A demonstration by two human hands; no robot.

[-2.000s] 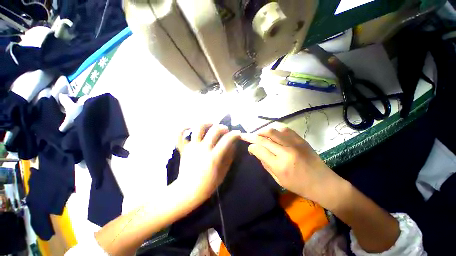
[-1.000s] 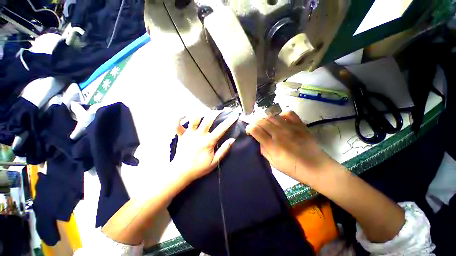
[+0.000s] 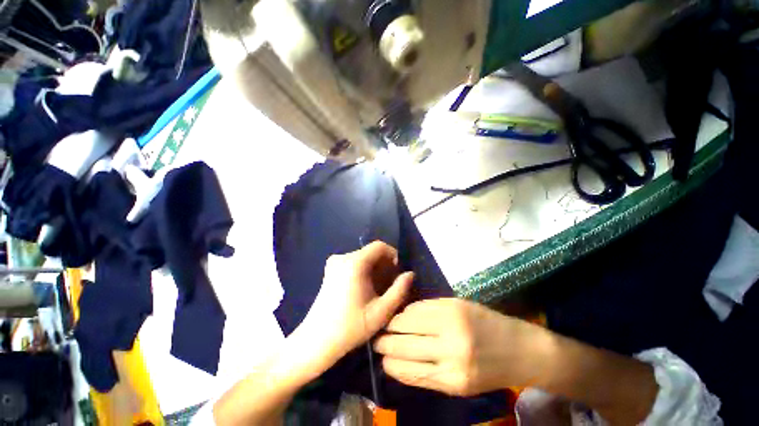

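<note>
A dark navy fabric panel [image 3: 320, 212] lies on the white table with its far end under the cream sewing machine head [image 3: 300, 75], by the brightly lit presser foot area. My left hand [image 3: 366, 291] rests on the panel, thumb and fingers curled at a seam line. My right hand [image 3: 441, 345] is just beside it, nearer me, with fingertips pinching the panel's folded edge. The exact grip of the fingertips is partly hidden by the hands.
Black-handled shears [image 3: 612, 162], a yellow-green and blue tool [image 3: 516, 127] and a dark cord [image 3: 533, 169] lie at right. Heaped navy pieces [image 3: 195, 208] with white parts lie at left. A green edge [image 3: 582, 225] borders the table.
Both hands have moved back from the machine toward me along the panel. The panel's far part is now uncovered and lies flat near the presser foot.
</note>
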